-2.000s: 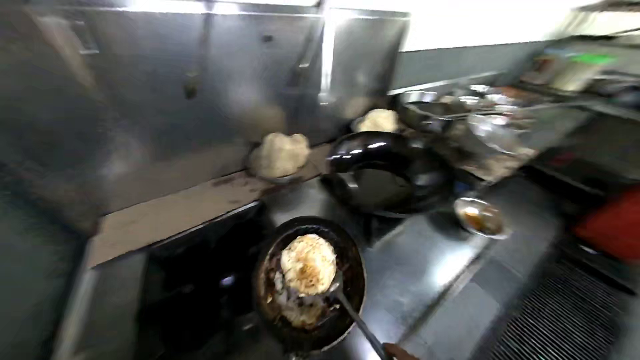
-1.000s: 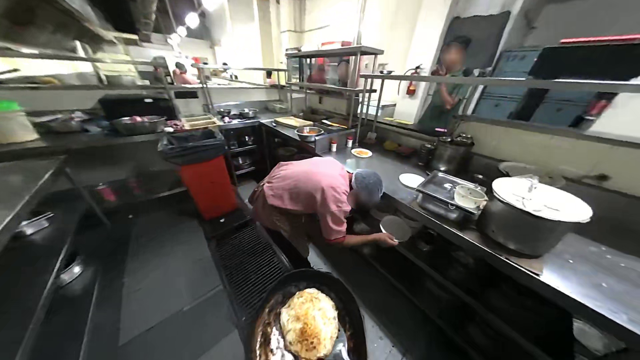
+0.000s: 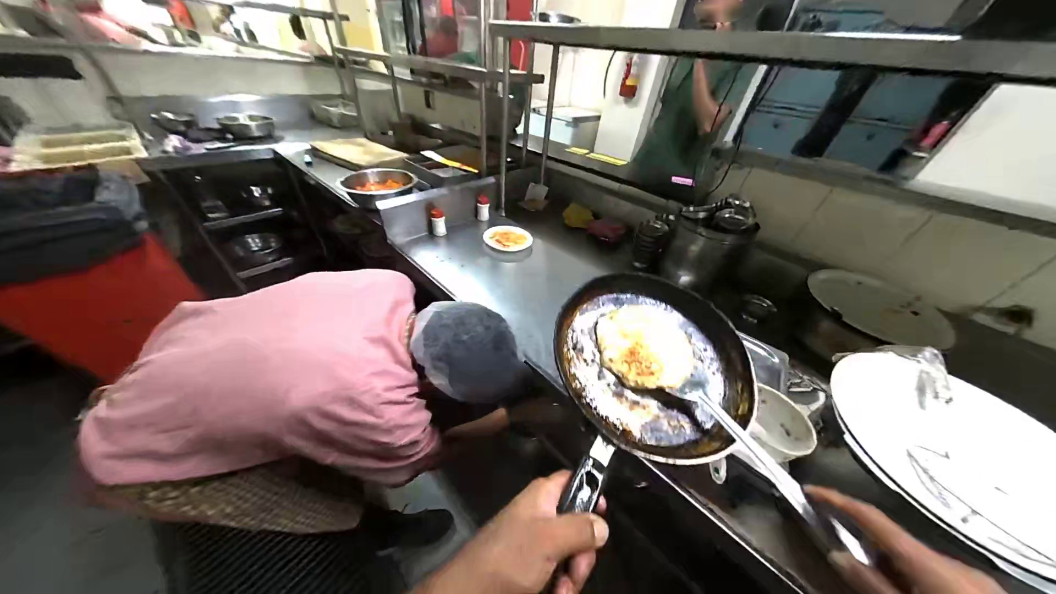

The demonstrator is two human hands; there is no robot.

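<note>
My left hand (image 3: 540,532) grips the black handle of a frying pan (image 3: 577,363), which I hold up over the edge of the steel counter. A browned, round fried egg or similar food (image 3: 645,346) lies in the pan, with dark residue around it. My right hand (image 3: 899,540) holds the long handle of a metal spatula or turner (image 3: 763,462). The head of that utensil rests in the pan at the food's lower edge. The bottom of the view cuts off both hands.
A co-worker in a pink shirt (image 3: 280,371) bends low at left, beside the counter. A small plate of food (image 3: 507,239) stands on the steel counter (image 3: 445,264). Large white plates or lids (image 3: 949,445) lie at right, near a white bowl (image 3: 784,421). A red bin (image 3: 107,297) stands far left.
The view has swung from the stove to the counter. The pan, beside the stove's back ledge two seconds ago, is now held up over the counter edge. The co-worker's head is lower, beside the counter.
</note>
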